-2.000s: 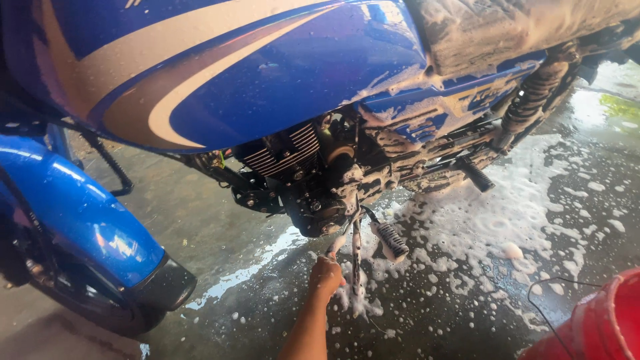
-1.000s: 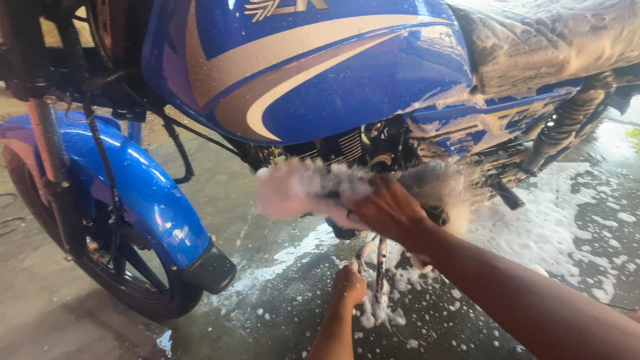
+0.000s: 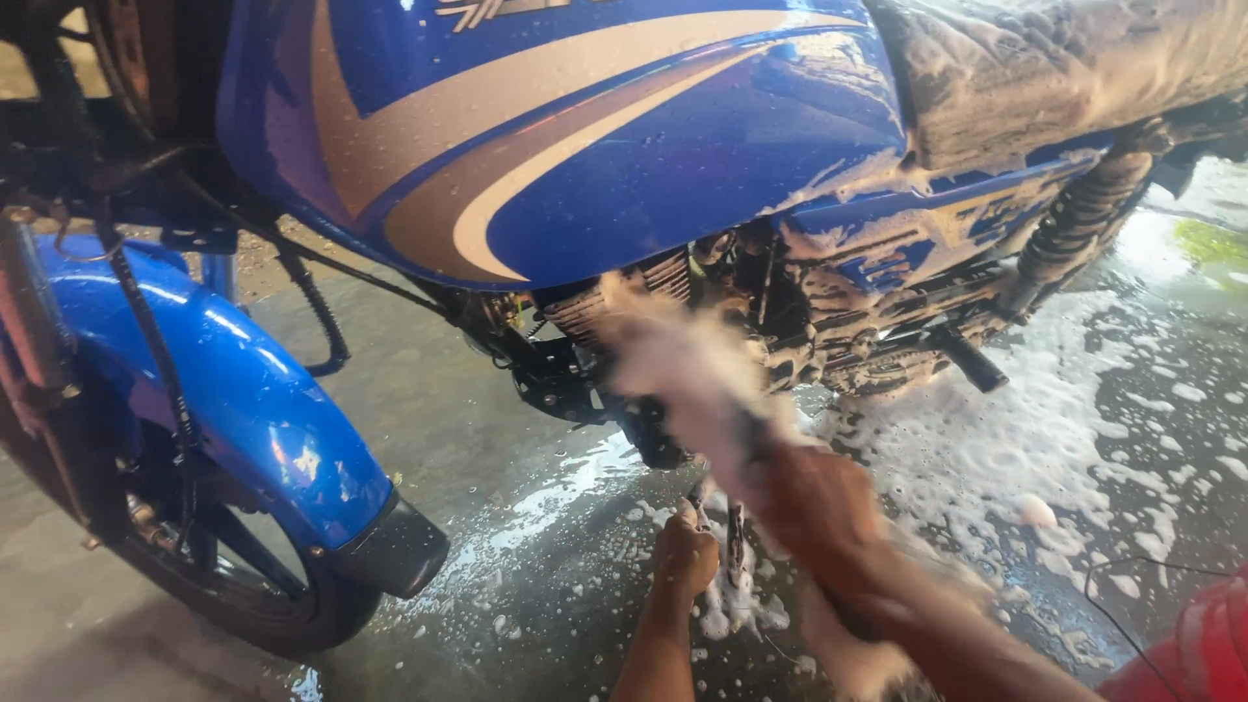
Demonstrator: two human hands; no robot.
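A blue motorcycle's fuel tank [image 3: 643, 156] spans the top, with brown and cream stripes. My right hand [image 3: 829, 497] grips a dark-handled thing with a soapy, motion-blurred head [image 3: 692, 361], held against or close to the engine's cooling fins [image 3: 668, 278]. It looks like a brush or a cloth; the blur hides which. Lower down, my left hand [image 3: 687, 546] is closed on a thin foamy metal part beneath the engine, perhaps the gear lever or its pedal, beside the side stand [image 3: 735, 536]. Suds coat the seat [image 3: 1053, 78] and the side panel [image 3: 897, 244].
The front mudguard [image 3: 224, 370] and front wheel [image 3: 263, 575] are at the left. A footpeg [image 3: 965, 356] juts out at the right. Foam [image 3: 994, 419] lies on the wet floor. A red bucket [image 3: 1189, 643] with a wire handle stands at the lower right.
My right hand, out of view two seconds ago, came in with the soapy thing and has since changed its angle over the engine. My left hand stays low beneath the engine.
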